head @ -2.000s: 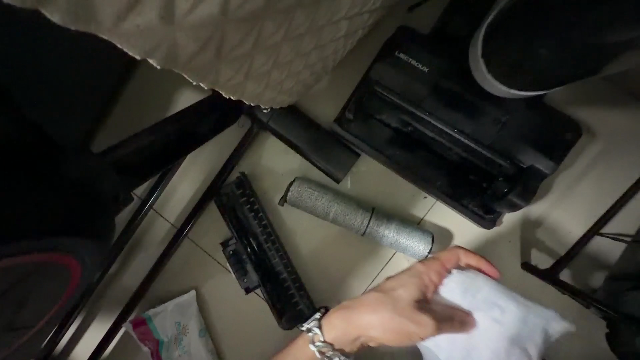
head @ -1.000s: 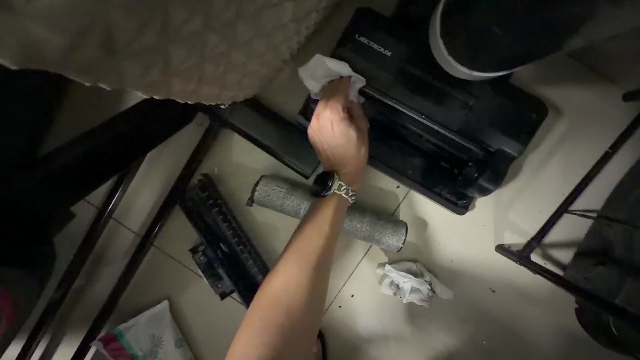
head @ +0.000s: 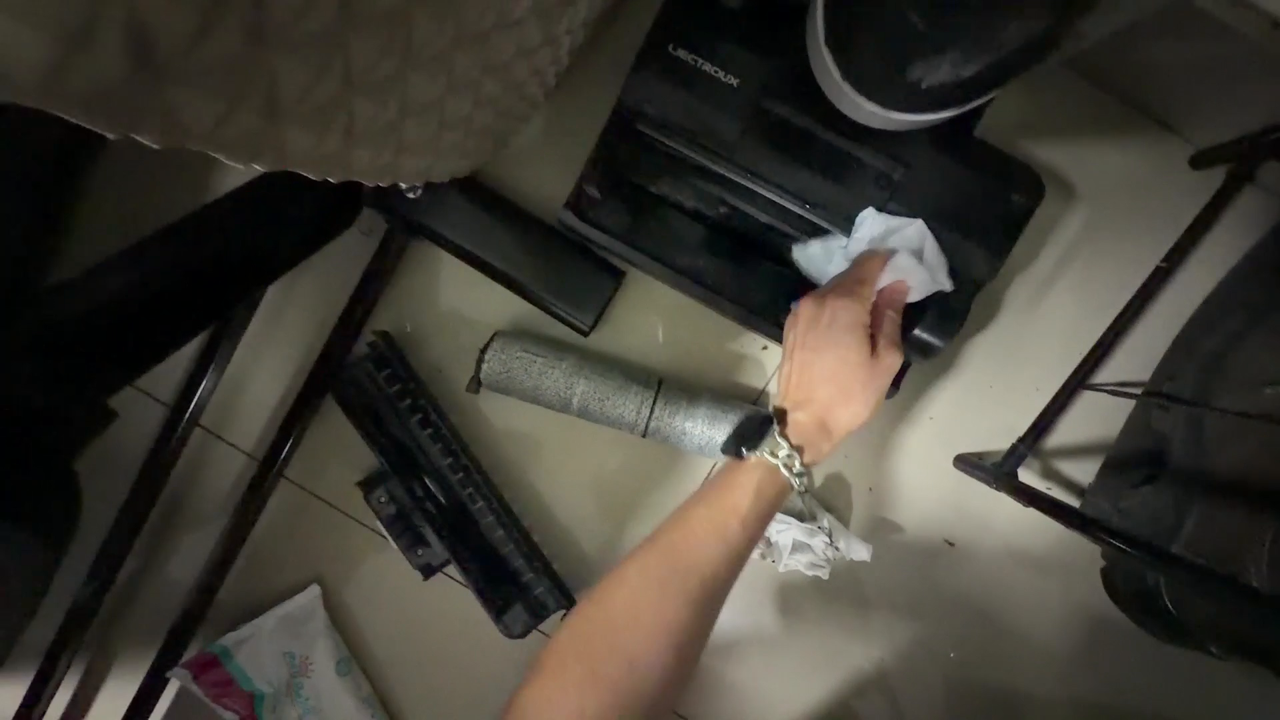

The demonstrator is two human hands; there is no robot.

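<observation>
My right hand [head: 840, 345], with a chain bracelet at the wrist, pinches a white wipe [head: 885, 250] over the right part of the black floor cleaner head [head: 720, 150]. The wipe lies against the open roller cavity's right end. Just left of my wrist, a grey fabric brush roller [head: 600, 390] rests on the tiles. Farther left is a black slotted plastic cover [head: 450, 480]. A crumpled, dirty wipe [head: 815, 540] sits on the floor, partly behind my forearm. My left hand is out of view.
A wipes packet [head: 290, 660] lies at the bottom left. Dark metal legs [head: 260, 480] stand on the left, and a metal frame [head: 1075, 510] with a black bag-like object [head: 1200, 470] is at the right. Patterned fabric [head: 330, 80] hangs at the top left. Small debris dots the tiles.
My right hand has moved with the wipe from the left end of the cleaner head to its right end. The crumpled wipe on the floor shows from the second frame on.
</observation>
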